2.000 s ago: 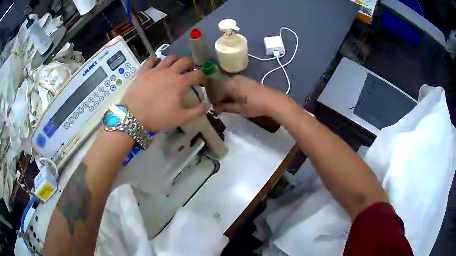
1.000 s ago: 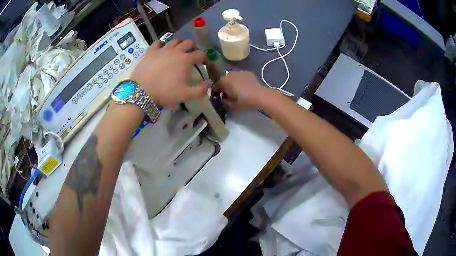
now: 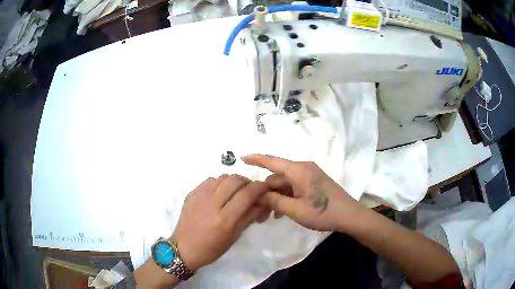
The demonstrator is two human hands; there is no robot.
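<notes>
My left hand (image 3: 217, 214), with a watch at its wrist, and my right hand (image 3: 308, 197) meet over the white cloth (image 3: 350, 124) in front of the sewing machine (image 3: 350, 53). Their fingers overlap, and what lies between them is hidden. My right index finger stretches left, close to a small round dark metal part (image 3: 228, 158) lying on the white surface. The cloth runs under the machine arm beside the head and hangs over the front edge below my hands.
The white table (image 3: 113, 141) extends left, with a printed ruler at its front edge. A blue tube (image 3: 240, 34) curves left of the machine head. A tray (image 3: 68, 274) is at lower left. White cloth (image 3: 480, 234) lies at lower right. Cloth bundles sit behind the table.
The view has swung from the machine's handwheel end to its needle end. Both hands have left the thread-cone and handwheel area and are now together over the cloth in front of the head.
</notes>
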